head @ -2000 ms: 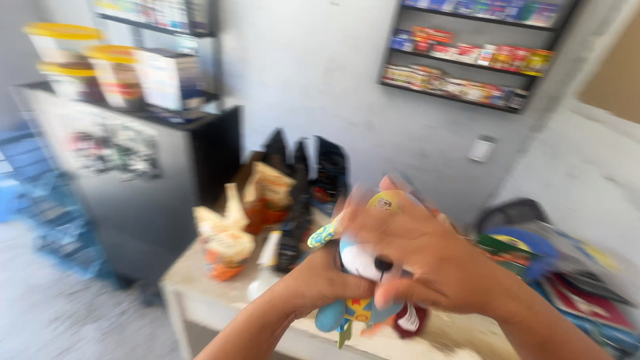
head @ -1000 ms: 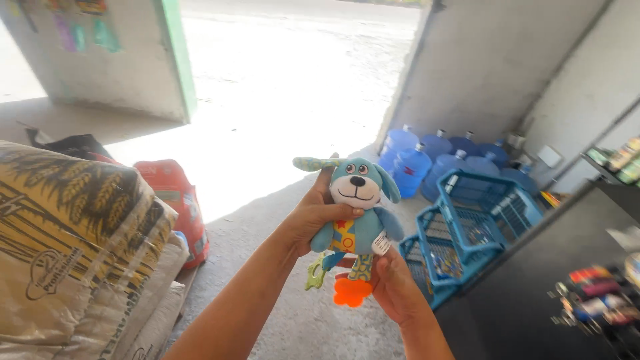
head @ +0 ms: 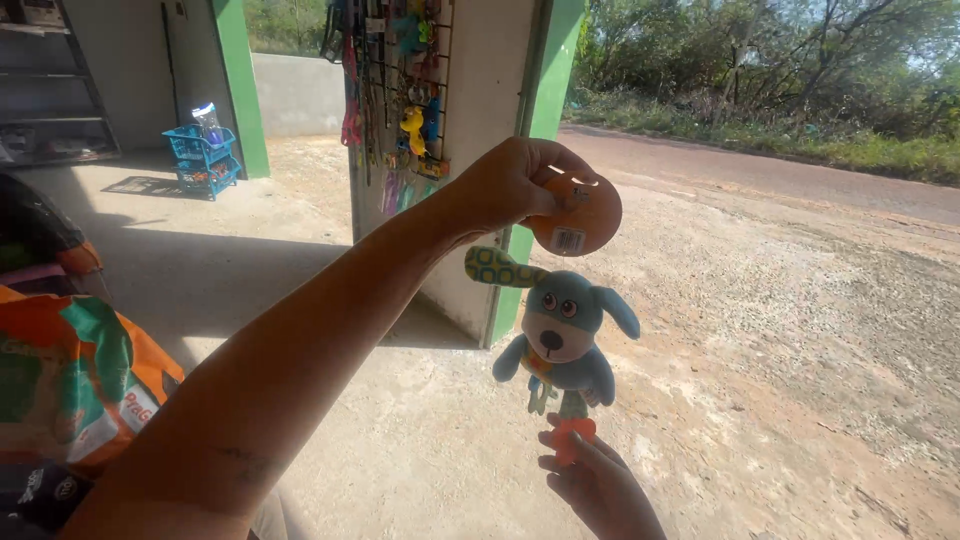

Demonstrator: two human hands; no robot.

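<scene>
My left hand (head: 525, 184) pinches a round orange cardboard tag (head: 589, 217), which bears a barcode label, at its upper left edge. Below the tag hangs a blue plush dog toy (head: 559, 322), upright and facing me, with one patterned ear sticking out to the left and the other drooping right. From underneath, my right hand (head: 589, 472) grips the toy's orange rubbery end piece (head: 571, 439) between thumb and fingers. A small pale green piece (head: 538, 397) dangles beside the toy's leg.
A rack of hanging pet toys and leads (head: 412, 97) is on the wall by a green door post (head: 544, 97). Orange and green bags (head: 75, 375) stand at the lower left. Blue stacked baskets (head: 202, 161) are on the floor farther back. Rough paved ground stretches outside.
The view has swung to the doorway and the ground outside. My left hand has moved from the toy's body to its tag, and the toy now hangs below, my right hand at its orange piece.
</scene>
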